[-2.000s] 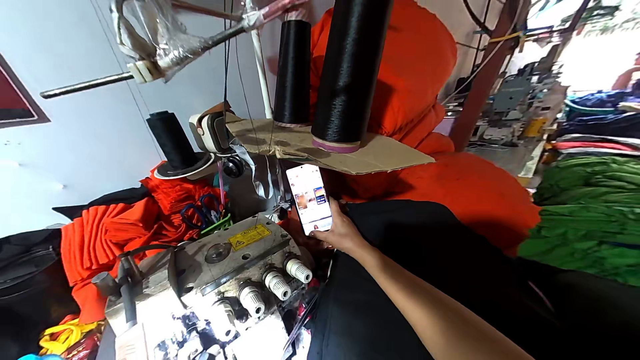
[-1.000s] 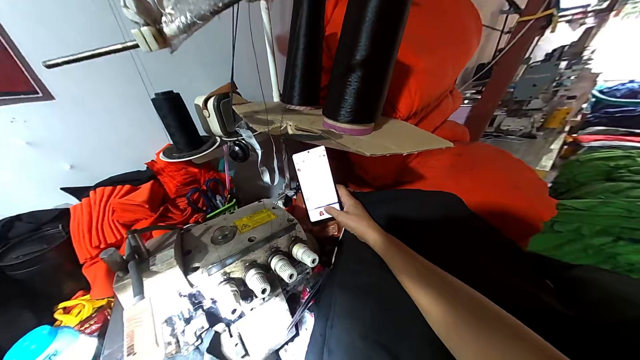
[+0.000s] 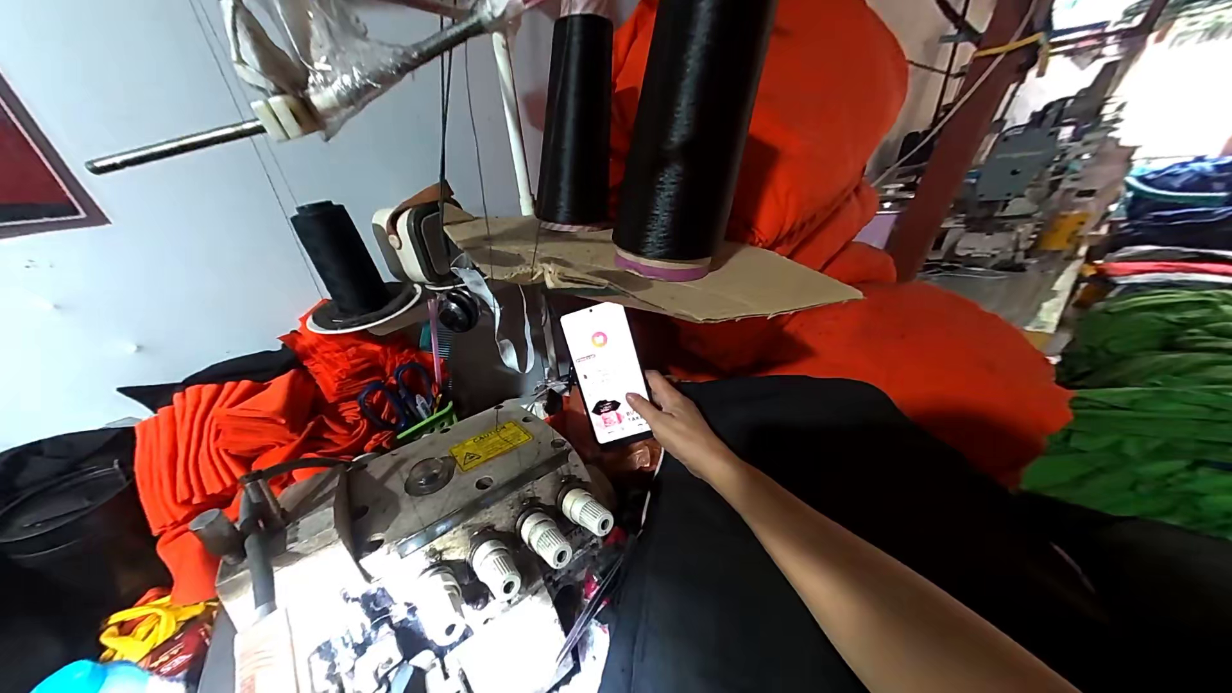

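My right hand [image 3: 679, 423] reaches in from the lower right, its thumb on the lit screen of a smartphone [image 3: 606, 371]. The phone stands tilted behind the overlock sewing machine [image 3: 452, 481], under the edge of a cardboard sheet [image 3: 760, 279]; what bears its weight is hidden. Black fabric [image 3: 770, 539] lies beneath my forearm. Two large black thread cones [image 3: 688, 125] rest on the cardboard, and a smaller black thread cone [image 3: 339, 258] sits on a holder to the left. My left hand is out of view.
Orange fabric [image 3: 231, 433] is piled left of the machine, beside scissors [image 3: 395, 395] in a green holder. Large orange bundles [image 3: 924, 356] fill the back right. Stacked green fabric [image 3: 1145, 414] lies at the far right. A metal thread-stand rod [image 3: 178, 149] crosses the upper left.
The phone's screen display has changed between the frames. My right hand stays at the phone, with its thumb over the lower part of the screen.
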